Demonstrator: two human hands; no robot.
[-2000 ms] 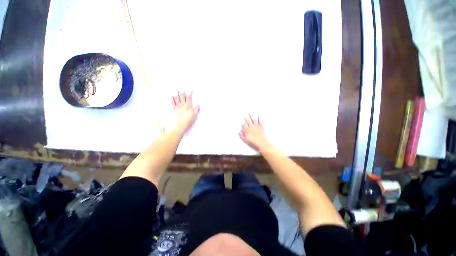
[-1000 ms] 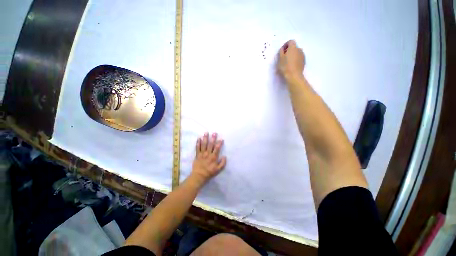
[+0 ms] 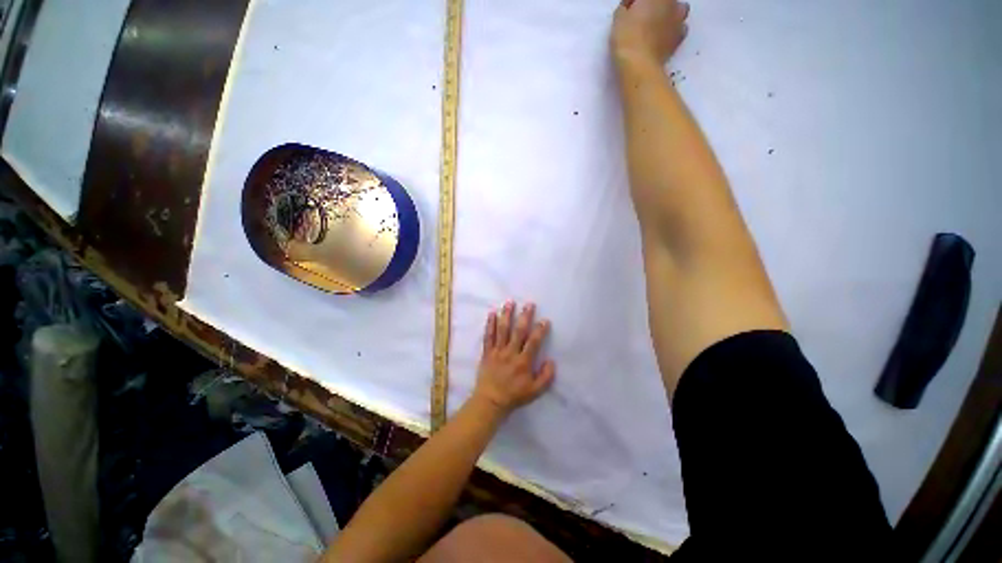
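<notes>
White fabric (image 3: 571, 220) is spread over the table. A yellow tape measure (image 3: 446, 220) lies on it, running from the near edge to the far rim of the picture. My left hand (image 3: 514, 357) lies flat on the fabric just right of the tape, fingers spread, holding nothing. My right hand (image 3: 653, 28) is far out at the top edge of the picture, partly cut off, with fingers bent down; whether it holds anything cannot be told. The oval blue tin (image 3: 403, 236) stands left of the tape with dark pins inside. Small dark dots are scattered on the fabric.
A black oblong weight (image 3: 926, 321) lies on the fabric at right. The metal rail (image 3: 976, 511) shows at the lower right corner. Bare brown table (image 3: 154, 132) lies between this fabric and another white piece (image 3: 66, 99) at far left. A roll (image 3: 64, 440) and dark scraps are below the table edge.
The view has turned and shifted. My right hand has gone from lying flat near the front edge to the far fabric, and has since moved farther out. My left hand stays flat near the front.
</notes>
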